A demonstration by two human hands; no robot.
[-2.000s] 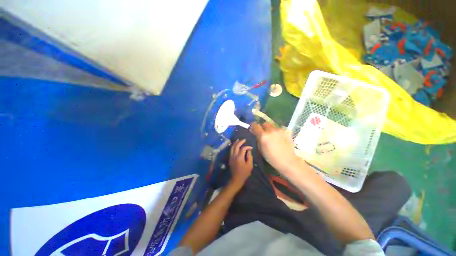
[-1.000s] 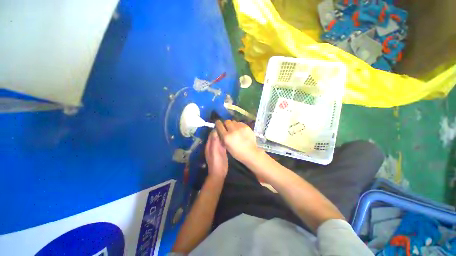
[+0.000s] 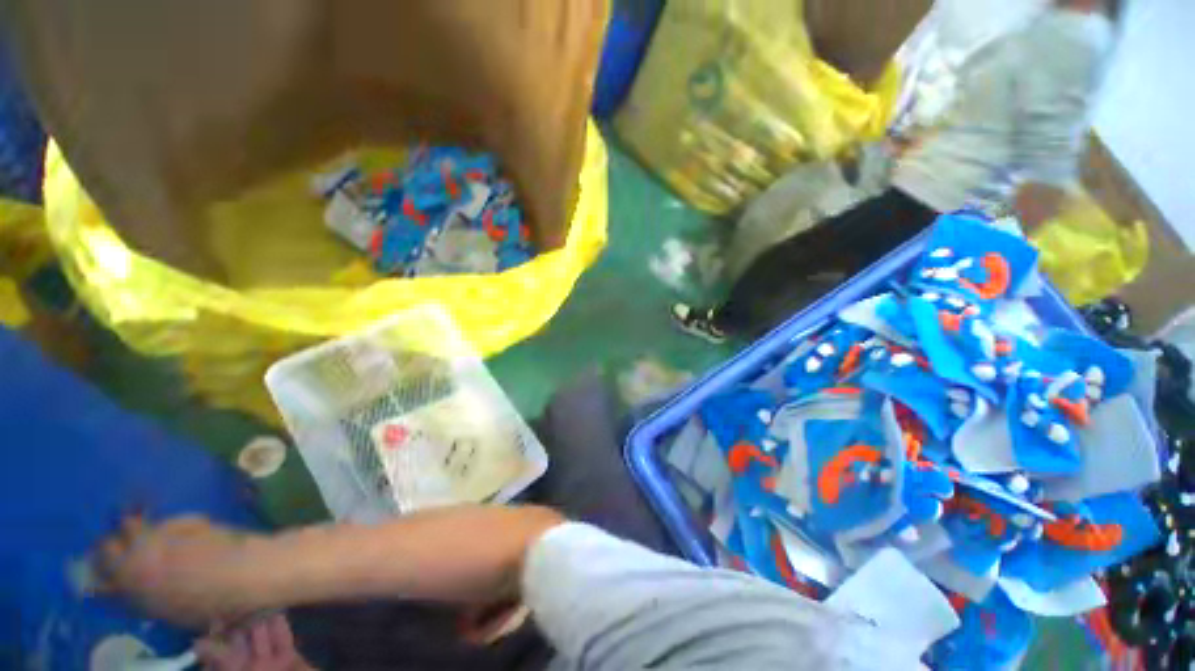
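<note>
My right hand (image 3: 170,566) is blurred at the blue machine (image 3: 79,459) at the lower left; whether it holds anything is unclear. My left hand (image 3: 256,645) is at the bottom edge, partly cut off, beside the white nozzle tube (image 3: 186,658); its grip is unclear. The white nozzle flange (image 3: 121,653) is cut off below. The white perforated basket (image 3: 304,452) is by my lap, with a white card with a red mark (image 3: 452,452) inside. A blue-violet tote (image 3: 671,511) on the right is heaped with flat blue and orange fabric skins (image 3: 845,472).
A large brown carton (image 3: 328,79) with a yellow liner bag (image 3: 328,312) stands behind the basket, holding blue and orange pieces (image 3: 439,216). Another person (image 3: 989,112) is beyond the tote, one shoe (image 3: 699,321) on the green floor. A yellowish bag (image 3: 708,98) stands at the back.
The view has swung right, bringing the heaped tote and the other person into sight. My hands now show at the lower left. My right hand has moved off the nozzle tube to the machine's face.
</note>
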